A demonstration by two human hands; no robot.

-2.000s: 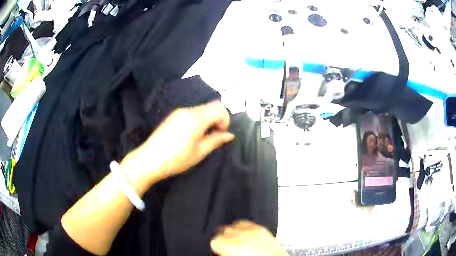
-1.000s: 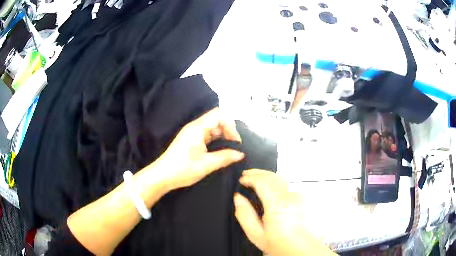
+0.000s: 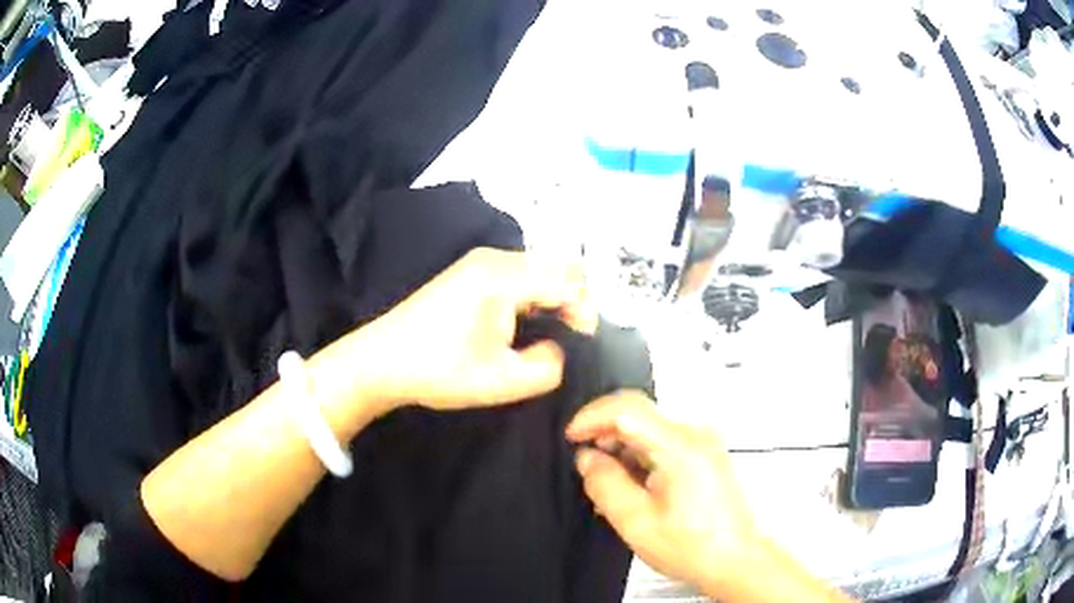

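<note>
The black garment [image 3: 271,259] lies heaped at the left and runs under my hands to the front edge. My left hand [image 3: 471,336], with a white band on the wrist, pinches a fold of the black cloth left of the presser foot [image 3: 640,273]. My right hand [image 3: 660,483] pinches the cloth edge just below and right of my left hand. The cloth edge reaches near the presser foot; whether it is under the foot cannot be told. The needle is too blurred to see.
The white machine head [image 3: 589,71] with a blue stripe stands behind. A round tension dial [image 3: 730,304] is right of the foot. A smartphone [image 3: 895,401] stands at the right, below a black cloth strip [image 3: 942,253]. Papers and a yellow-green item [image 3: 65,159] are at far left.
My right hand has come up from the bottom edge and taken hold of the cloth edge. My left hand has shifted slightly right, still on the cloth. The cloth edge has moved away from the foot.
</note>
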